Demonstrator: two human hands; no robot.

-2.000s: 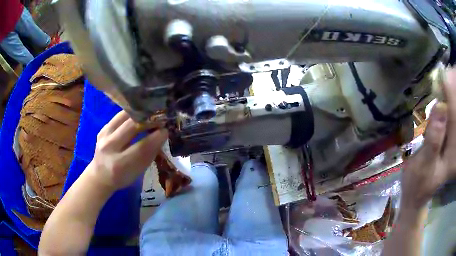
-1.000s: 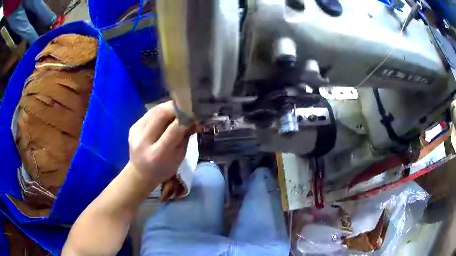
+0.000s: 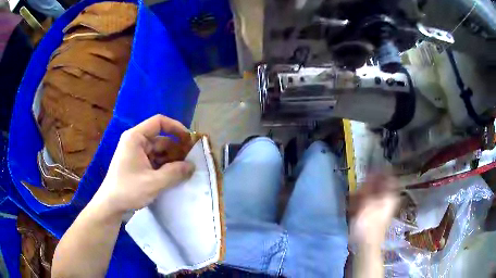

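Observation:
My left hand (image 3: 144, 168) holds a leather piece with a white lining (image 3: 187, 209), pinched between thumb and fingers above my left thigh. Its white face is towards me, with a stitched line and an orange-brown fuzzy edge along its right side. My right hand (image 3: 375, 203) is blurred, to the right of my knees; whether it holds anything cannot be told. The sewing machine's cylinder arm (image 3: 315, 95) is above my knees, with no leather on its left tip.
A blue bin (image 3: 157, 76) at left holds stacked brown cut pieces (image 3: 81, 103) with loose pale threads. A clear plastic bag (image 3: 467, 209) with brown scraps is at lower right. A table edge (image 3: 349, 155) lies right of my knees.
My left hand has moved down and away from the machine with the leather piece, now showing its white face. My right hand has come into view at lower right. The view has shifted.

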